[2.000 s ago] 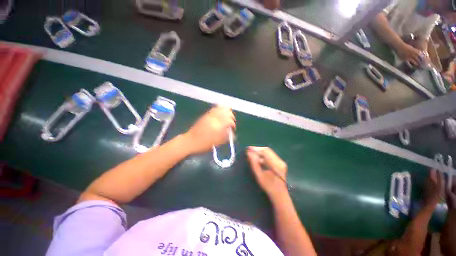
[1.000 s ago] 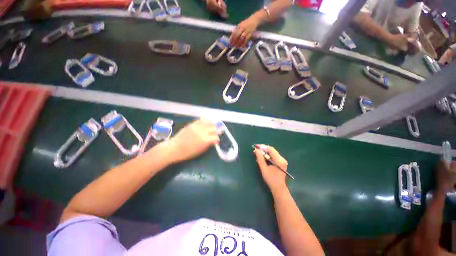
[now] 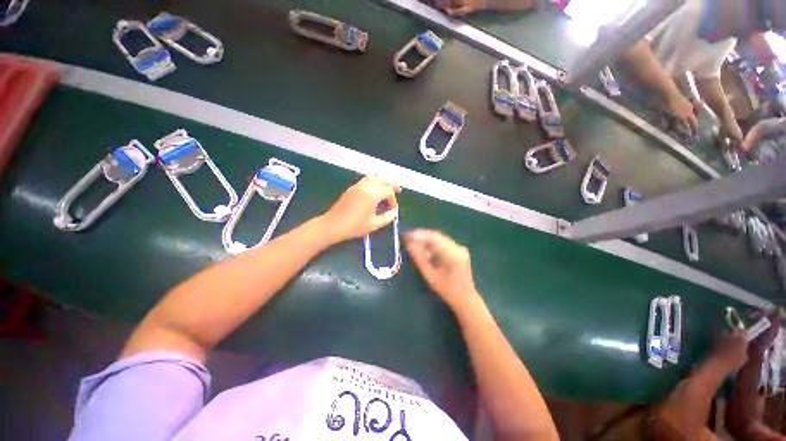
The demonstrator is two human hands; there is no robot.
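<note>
My left hand [image 3: 364, 209] is closed on the upper end of a white-silver looped unit [image 3: 382, 257], hiding that end. Its rounded end points towards me over the green surface. My right hand [image 3: 441, 261] is just right of the loop, fingers curled, fingertips close to its side. The slim tool seen in it a second ago is too blurred or hidden to make out now. Three looped units with blue parts lie to the left: one at far left [image 3: 105, 186], one in the middle [image 3: 197, 176] and one nearer my left forearm [image 3: 261, 206].
A pale rail [image 3: 284, 145] separates my green surface [image 3: 552, 310] from the belt [image 3: 345, 95] with several units. A grey post [image 3: 681, 207] slants at right. A red tray [image 3: 24, 99] is at far left. Two units [image 3: 664, 331] lie near another person's hand [image 3: 729, 346]. People's arms show upper right.
My right hand has come left, closer to the loop. The held unit has turned to point more straight towards me. The whole view has shifted, and a hand over the belt has left view.
</note>
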